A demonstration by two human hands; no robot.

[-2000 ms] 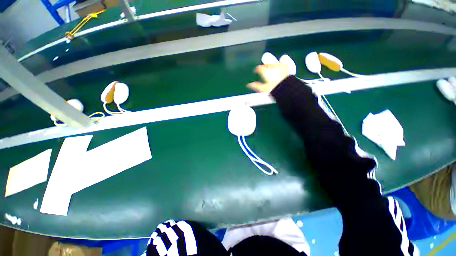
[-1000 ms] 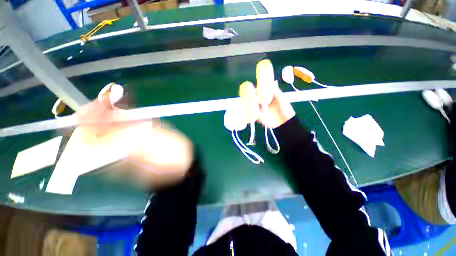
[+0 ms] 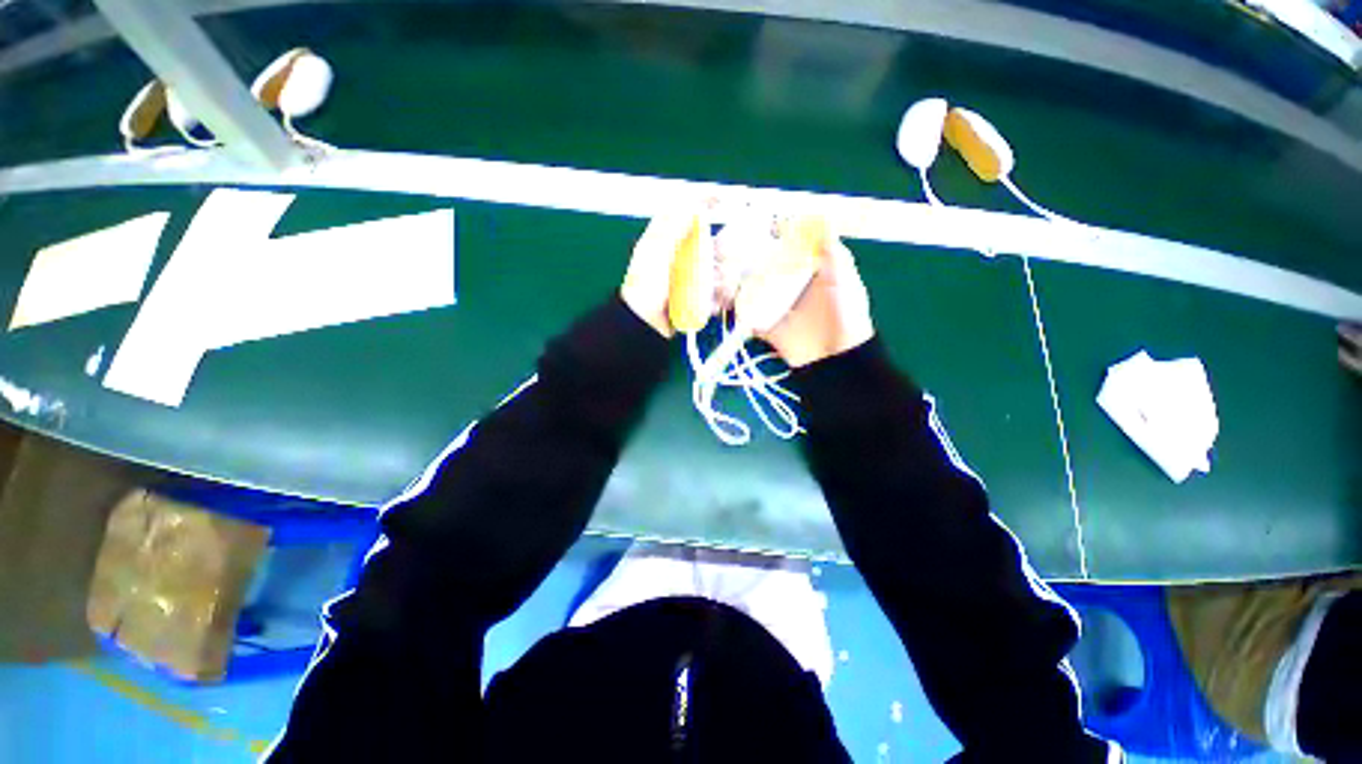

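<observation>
My left hand (image 3: 651, 276) and my right hand (image 3: 840, 303) are close together at the middle of the green bench, in front of the pale rail. My left hand holds an oval corded piece (image 3: 690, 278) with its yellow-tan face showing. My right hand holds another oval corded piece (image 3: 775, 279), pale and overexposed. White cords (image 3: 742, 391) hang in loops below both hands. The fingertips and the exact number of pieces between the hands are washed out.
Corded oval pairs lie beyond the rail (image 3: 523, 185) at left (image 3: 306, 84), far left (image 3: 147, 111) and right (image 3: 978, 145). White paper strips (image 3: 321, 279) lie at left, a crumpled white piece (image 3: 1165, 411) at right. A taped brown package (image 3: 172, 585) sits below the bench. A person's leg shows lower right.
My left hand has come from the papers at left to meet my right hand at the middle. The oval piece that lay on the bench there no longer shows separately. The view has tilted down.
</observation>
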